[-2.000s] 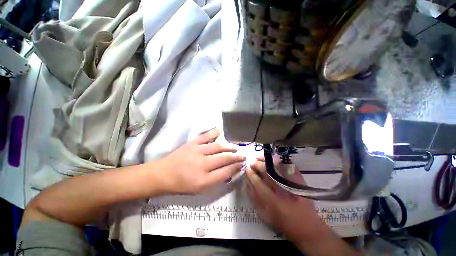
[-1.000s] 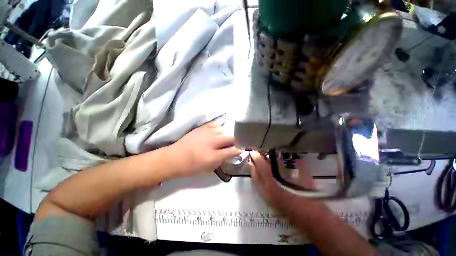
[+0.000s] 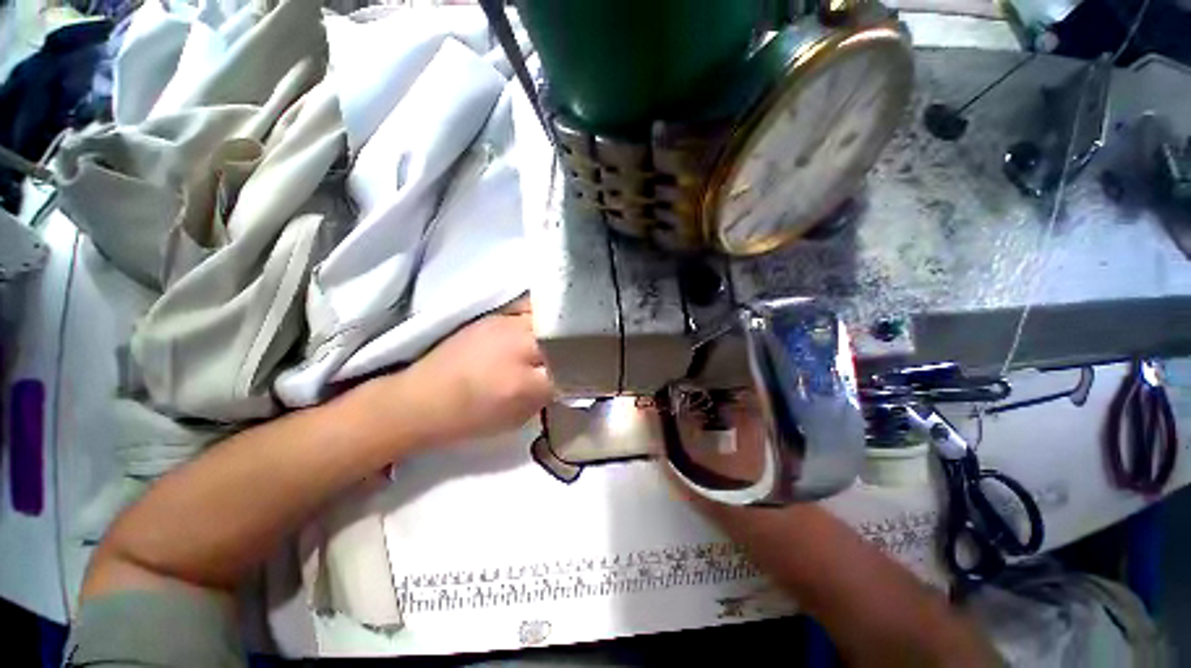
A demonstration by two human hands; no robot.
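Beige cloth (image 3: 222, 326) lies crumpled on the table at the left, with smoother white cloth (image 3: 412, 183) beside it, reaching to the machine head. My left hand (image 3: 490, 379) is at the left of the needle area, fingers bent on the white cloth's edge; its fingertips are hidden by the machine head. My right hand (image 3: 725, 450) is under the machine head, behind the shiny metal loop-shaped guard (image 3: 816, 405); its fingers are mostly hidden, so its hold cannot be told. The needle area is bright and blurred.
The sewing machine (image 3: 980, 248) fills the upper right, with a round dial clock (image 3: 816, 137) and a green thread cone (image 3: 640, 52) on it. Black-handled shears (image 3: 986, 509) and dark red scissors (image 3: 1143, 431) lie at the right. A ruler scale (image 3: 562, 581) runs along the front edge.
The view has shifted. My left hand has drawn back from the needle area with its fingers curled, and the white cloth has moved away from the front, baring the plate. My right hand has moved farther behind the guard.
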